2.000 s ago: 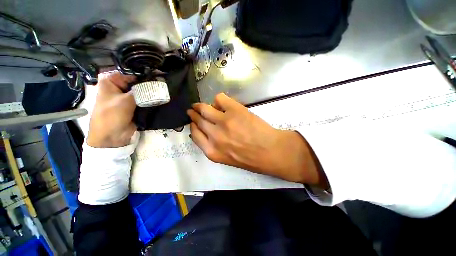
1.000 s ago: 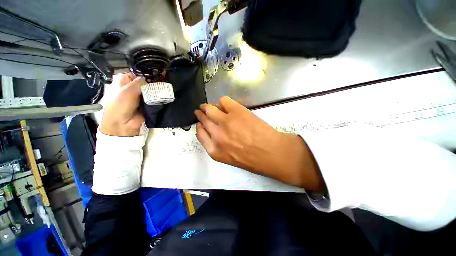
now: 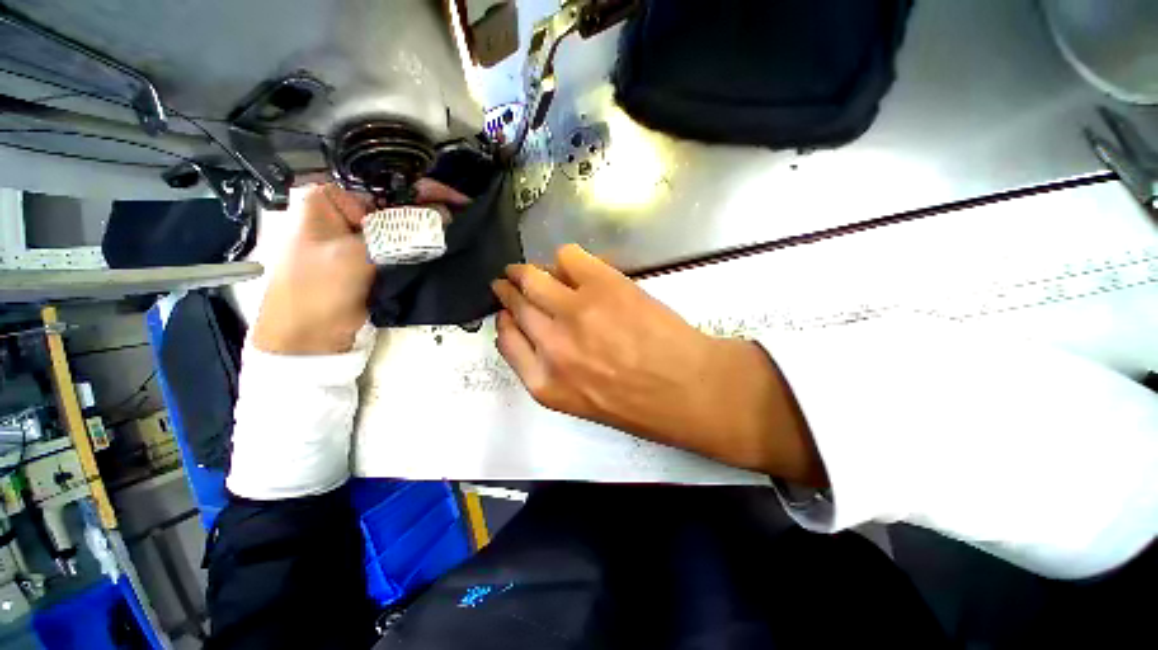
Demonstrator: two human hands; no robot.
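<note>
A black fabric pouch piece (image 3: 476,260) lies at the needle area of the sewing machine, its upper part under the machine head. My left hand (image 3: 318,267) is on its left side, partly hidden behind the white ribbed tension knob (image 3: 405,236); its fingertips show on the fabric past the knob. My right hand (image 3: 610,349) pinches the piece's right edge between thumb and fingers. The presser foot area (image 3: 514,133) is just above the fabric. The needle itself cannot be made out.
A stack of black panels (image 3: 762,70) lies right of the needle on the metal bed (image 3: 711,191). Metal snips (image 3: 1120,159) lie at the far right. Thread guides (image 3: 241,178) and a grey bar (image 3: 127,279) are at left. A blue crate (image 3: 413,533) is below the table.
My left hand has shifted, and its fingertips now show right of the knob on the fabric, which looks more folded. My right hand has hardly moved. The view has shifted slightly since the first frame.
</note>
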